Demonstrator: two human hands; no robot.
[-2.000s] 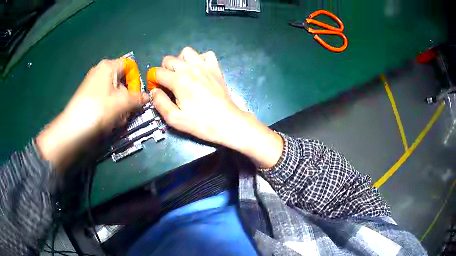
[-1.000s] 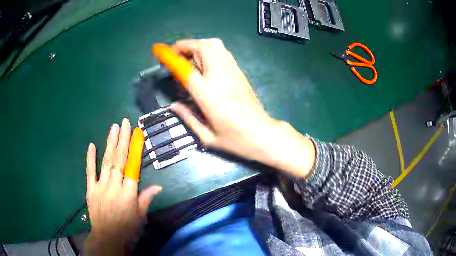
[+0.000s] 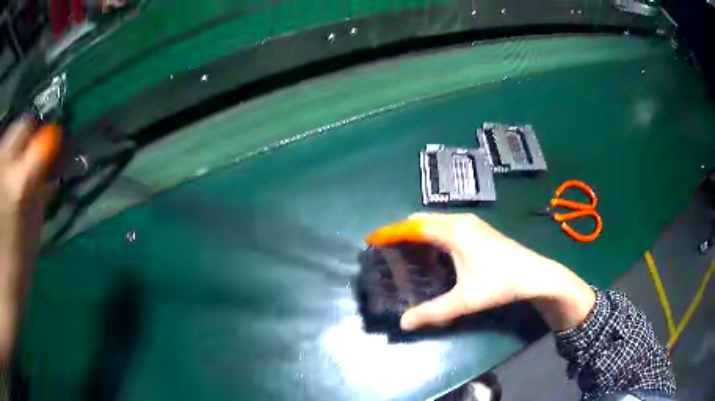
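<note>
My right hand (image 3: 470, 270), with an orange cot on the index finger, grips a dark, blurred fixture (image 3: 396, 286) between thumb and fingers at the centre of the green bench. Which side of the fixture faces up is hard to tell. My left hand (image 3: 16, 196) is at the far left, cut off by the picture's edge and blurred, with an orange cot on a finger. Dark cables (image 3: 98, 176) show beside it; whether it holds anything is unclear.
Two grey spare fixtures (image 3: 462, 175) (image 3: 513, 149) lie side by side beyond my right hand. Orange-handled scissors (image 3: 578, 211) lie to their right. A green conveyor belt (image 3: 313, 117) curves along the bench's far side. Yellow floor lines (image 3: 660, 294) show at the right.
The view has shifted up, showing more of the far side. My left hand has moved from beside the fixture to the far left. My right hand has closed around the fixture, now dark on top.
</note>
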